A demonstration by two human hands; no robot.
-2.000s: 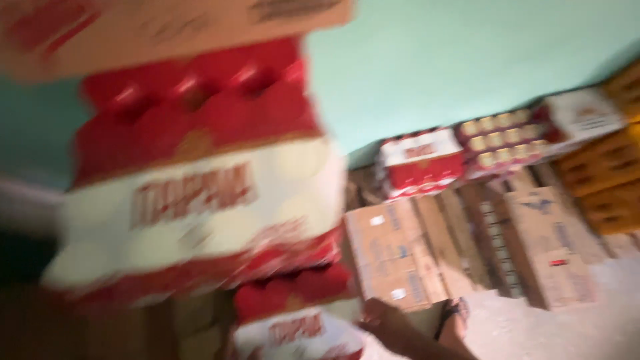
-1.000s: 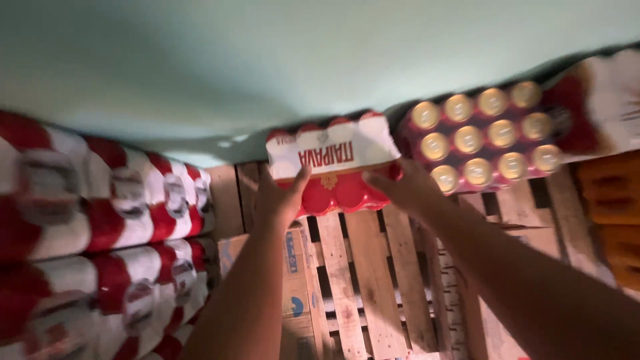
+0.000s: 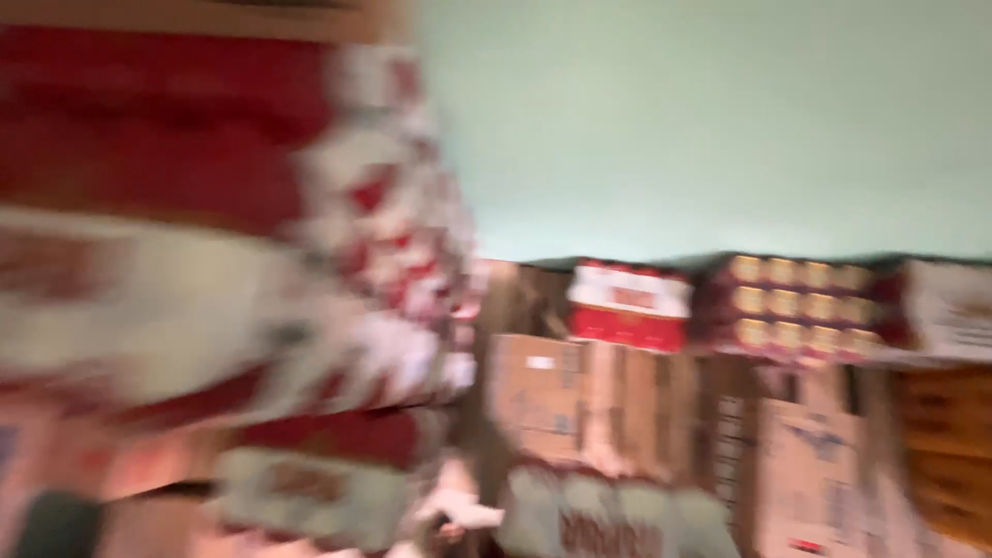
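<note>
Neither of my hands can be made out in the blurred head view. A red and white shrink-wrapped pack of cans (image 3: 632,306) sits against the wall, beside a pack of gold-topped cans (image 3: 802,302). Large red and white packs (image 3: 155,294) fill the left side, stacked. Lower down lie another such pack (image 3: 314,488) and a pack with a whitish top (image 3: 620,511) at the bottom edge. A pale scrap, perhaps torn plastic (image 3: 465,508), shows between these two.
Wooden pallet slats (image 3: 647,411) run below the wall packs, with a cardboard box (image 3: 539,395) and a longer carton (image 3: 810,473) on them. Orange crates (image 3: 949,449) stand at the right. A cardboard edge (image 3: 194,19) crosses the top left, near the pale green wall (image 3: 697,124).
One second ago both my hands were on the small red and white pack at the wall; now it sits there without them. The view has swung widely.
</note>
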